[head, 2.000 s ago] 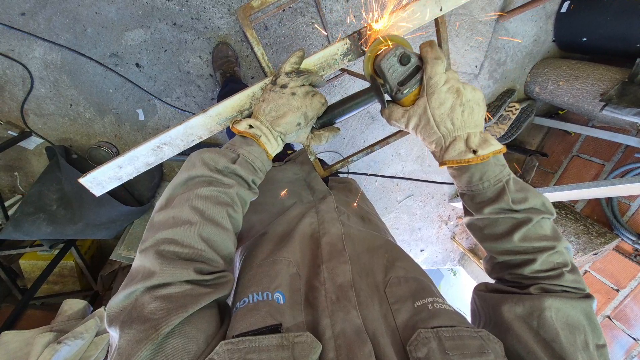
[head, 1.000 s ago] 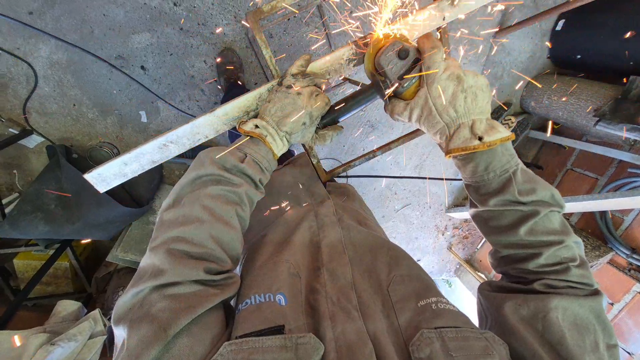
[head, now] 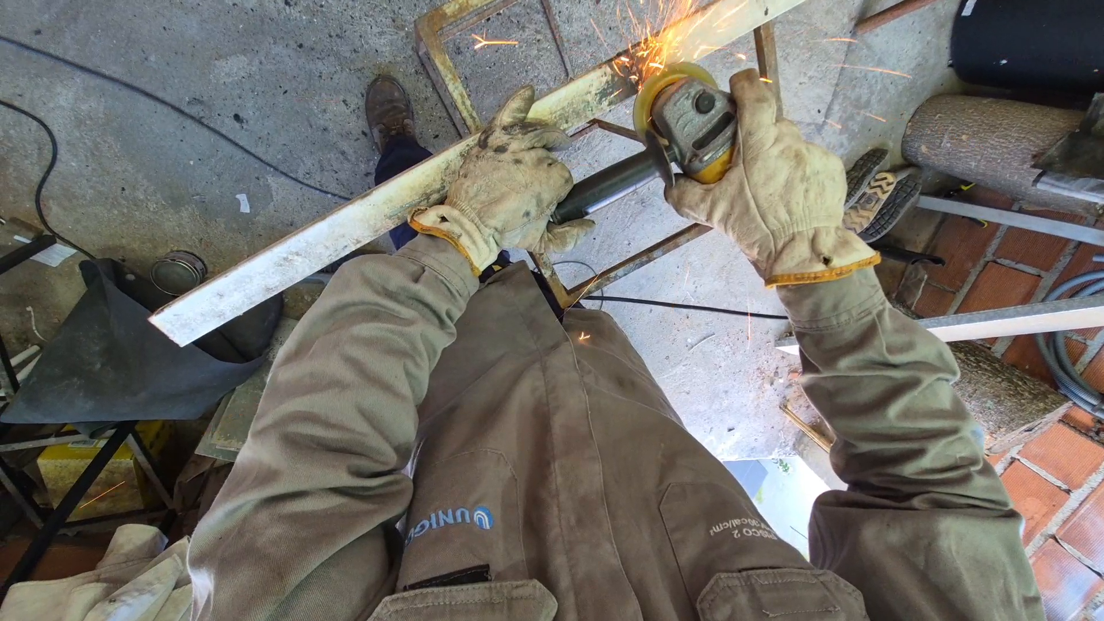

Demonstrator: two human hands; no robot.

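In a stained leather work glove, my left hand (head: 516, 177) grips the black side handle (head: 611, 184) of an angle grinder (head: 694, 125) and rests against a long metal bar (head: 319, 239). My gloved right hand (head: 768, 168) holds the grinder's body. The grinder's disc meets the bar near the top of the view, where orange sparks (head: 651, 52) fly. The bar runs diagonally from lower left to upper right, lying across a rusty metal frame (head: 638, 259). Part of the disc is hidden behind its guard and the grinder head.
Black cables (head: 172, 108) cross the concrete floor. A boot (head: 389, 108) shows beyond the bar. At right are logs (head: 983, 142), another metal bar (head: 1018, 319), a coiled hose (head: 1056, 354) and bricks (head: 1065, 457). Dark sheeting (head: 129, 345) and a round tin (head: 178, 272) are at left.
The sparks were wider and denser one second ago and are now gathered closer to the disc. Both hands have stayed on the grinder, with little movement.
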